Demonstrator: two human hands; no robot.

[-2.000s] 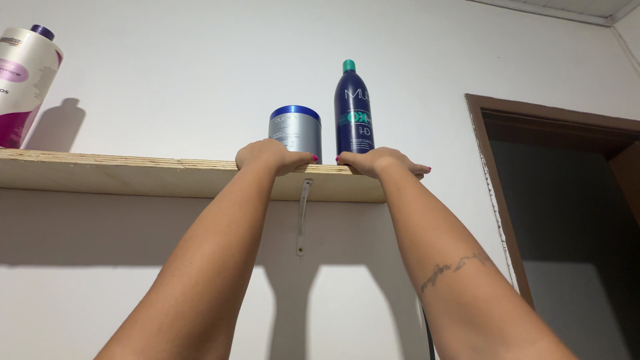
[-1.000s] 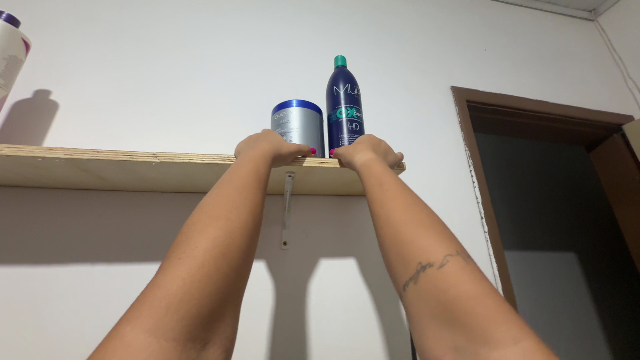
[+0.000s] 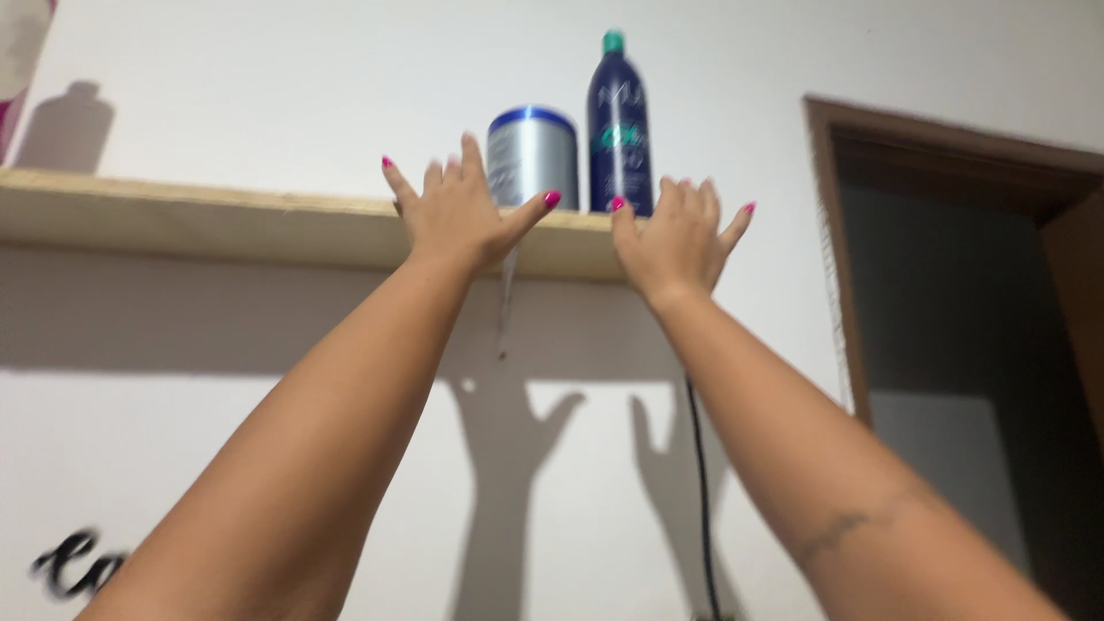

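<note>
Both my hands are raised before a plywood wall shelf, fingers spread and pointing up. My left hand is in front of the shelf edge, just left of a silver jar with a blue lid; its thumb overlaps the jar's base in view. My right hand is by the shelf's right end, its thumb in front of the base of a dark blue bottle with a green cap. Neither hand holds anything. Jar and bottle stand upright side by side on the shelf. Whether any fingertip touches the shelf, I cannot tell.
A white and magenta container is cut off at the upper left. Under the shelf are a metal bracket and a black cable. A brown door frame stands at the right, and black wall lettering at the lower left.
My hands were closed over the shelf's front edge; now both have let go, with fingers raised and spread. Jar and bottle still stand together on the shelf.
</note>
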